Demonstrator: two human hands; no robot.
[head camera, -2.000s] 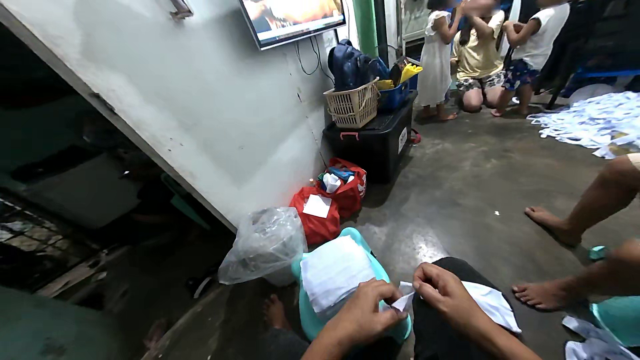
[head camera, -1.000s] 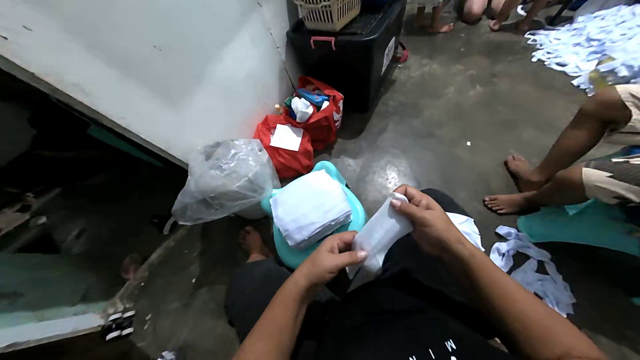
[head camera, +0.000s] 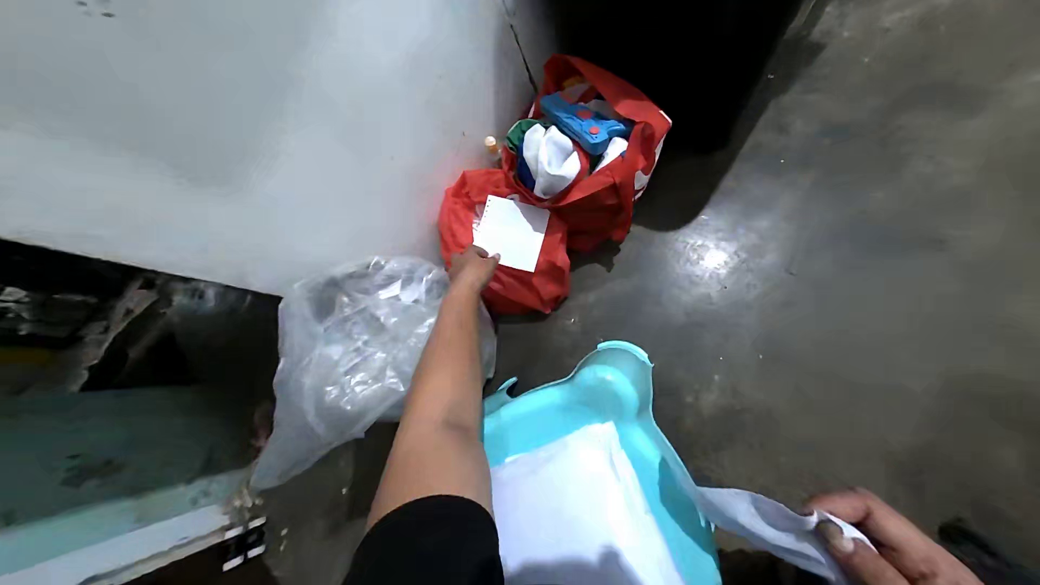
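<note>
My left hand reaches out to the lower left edge of a white sheet of paper, which lies on a red bag; whether its fingers grip the sheet is unclear. Between thumb and fingers, my right hand pinches a strip of white cloth at the lower right. The strip's far end meets the rim of a turquoise plastic stool. On that stool lies a stack of white cloth, partly cut off by the frame's bottom edge.
A second red bag, filled with cloth and a blue plastic toy, stands behind the first. A clear plastic bag sits left of my forearm, near the white wall. A dark box-like shape is at the top.
My left hand has left the white cloth, which both hands held earlier, and has reached forward to the paper on the red bag. My right hand keeps the cloth. The view has moved down and closer.
</note>
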